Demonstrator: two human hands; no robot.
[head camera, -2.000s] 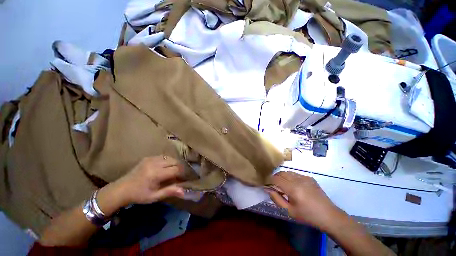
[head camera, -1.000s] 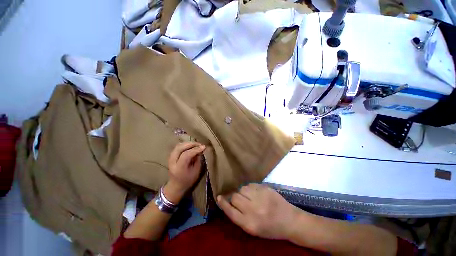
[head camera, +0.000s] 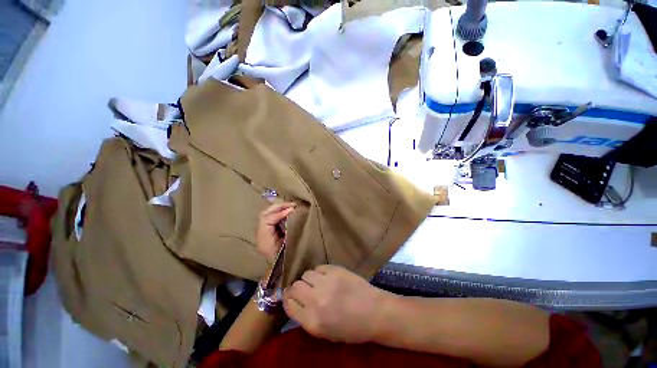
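Note:
The tan jacket (head camera: 238, 144) lies spread over the table's front edge and my lap, its corner close to the machine's needle area. A small round shiny dot (head camera: 336, 174) shows on the cloth, and a shiny metal piece (head camera: 270, 193) sits on a seam near my left fingers. My left hand (head camera: 272, 228) is partly under a fold and pinches the jacket's edge at the opening. My right hand (head camera: 328, 302) is closed on the jacket's lower edge, below and right of the left hand; its fingertips are partly hidden.
The white sewing machine (head camera: 547, 79) stands at the right, its lamp lit over the presser foot (head camera: 484, 172). A black phone (head camera: 582, 177) lies behind the needle. White pieces (head camera: 338, 68) are heaped at the back. A red sleeve-like cloth (head camera: 36, 230) shows at far left.
My right hand has moved left from the table edge to the jacket's lower edge. My left hand has moved right and slipped partly under the fold. The view has shifted.

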